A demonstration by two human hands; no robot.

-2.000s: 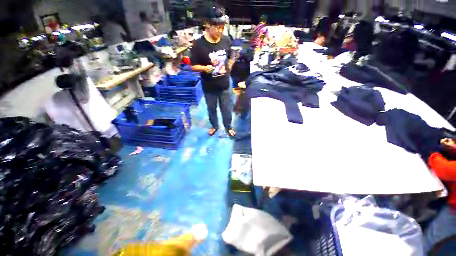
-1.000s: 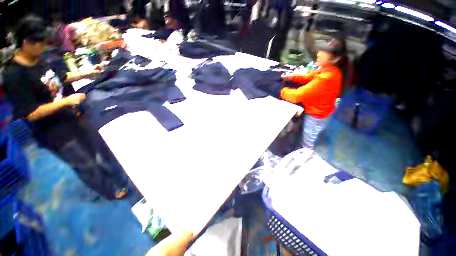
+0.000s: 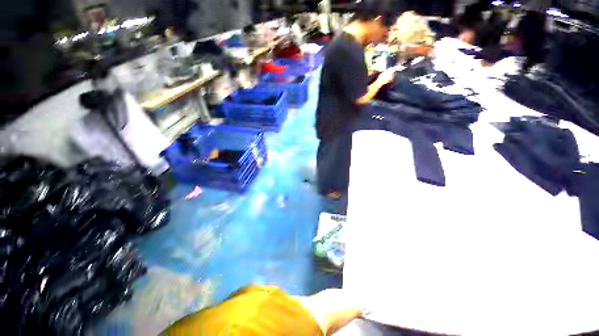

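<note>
My left hand (image 3: 343, 308) shows at the bottom edge, below a yellow sleeve. It is pale and blurred, at the near left corner of a long white-topped table (image 3: 453, 243); its fingers cannot be made out. My right hand is out of the picture. Dark navy garments (image 3: 437, 108) lie spread in a heap on the table's left side, sleeves hanging toward me. More navy cloth (image 3: 538, 151) lies farther right.
A person in dark clothes (image 3: 338, 98) stands at the table's left side, hands at the garments. Blue crates (image 3: 220, 154) stand in a row on the blue floor. A shiny black heap (image 3: 72, 243) lies at left. A green-and-white carton (image 3: 330, 239) is by the table.
The view swung right over the table and a basket, then back left. The person in dark clothes, earlier facing me, now stands side-on at the table. The orange-clad person has left the view.
</note>
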